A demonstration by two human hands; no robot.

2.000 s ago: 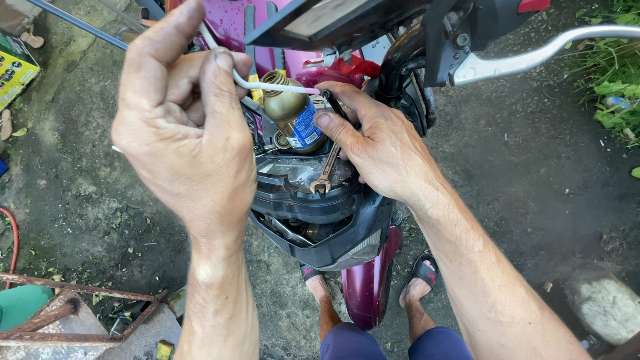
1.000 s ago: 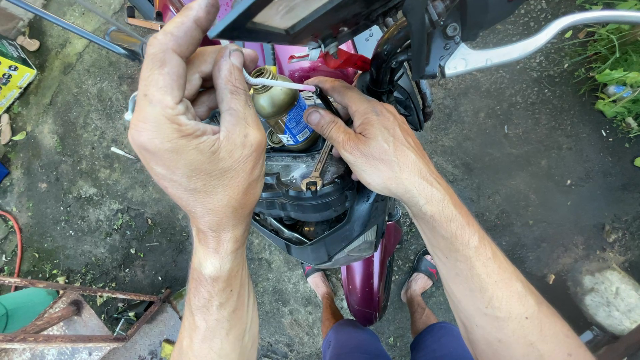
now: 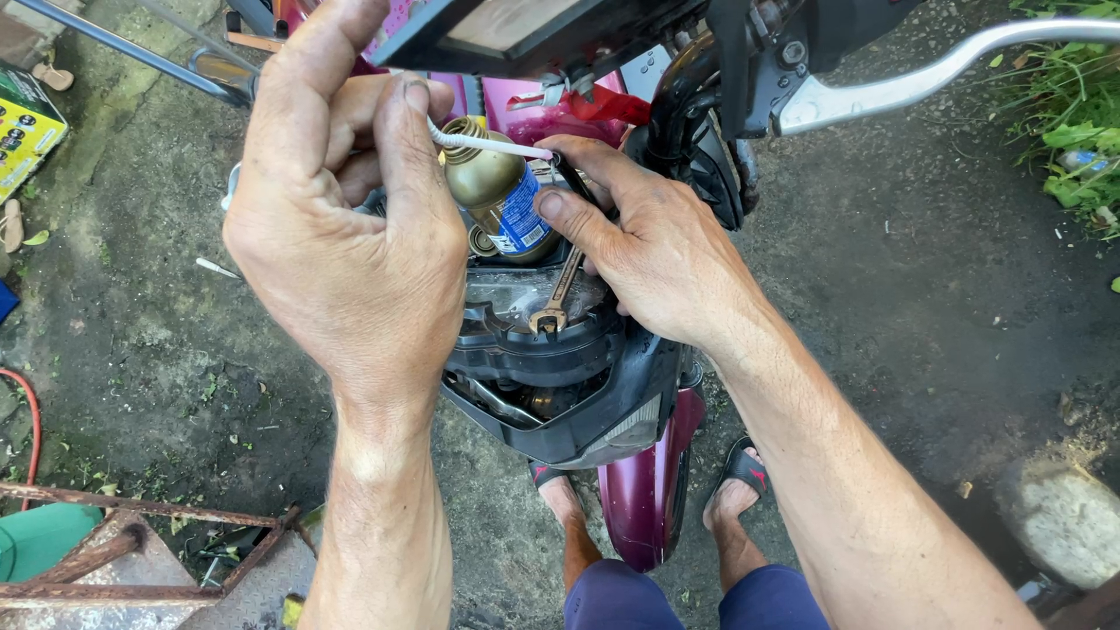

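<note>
My left hand (image 3: 359, 201) pinches a thin white plastic tube (image 3: 499, 144) between thumb and fingers. The tube's pinkish tip meets the end of a black cable or hose (image 3: 573, 182), which my right hand (image 3: 652, 232) grips between thumb and index finger. Under the tube stands an uncapped gold bottle (image 3: 490, 185) with a blue label, tilted on the front of a motorcycle. A worn open-end wrench (image 3: 557, 302) lies below my right hand, its jaw on the headlight housing (image 3: 534, 354); its other end is hidden by the hand.
The handlebar's silver lever (image 3: 927, 79) reaches to the upper right, beside the dark instrument unit (image 3: 542, 39). A magenta front fender (image 3: 643, 499) is below, between two sandaled feet. A rusty metal frame (image 3: 131, 595) stands lower left, a yellow-green box (image 3: 26, 131) upper left.
Both hands keep their hold on the tube and the black cable or hose. My left hand has come slightly lower, and the tube slopes a little differently.
</note>
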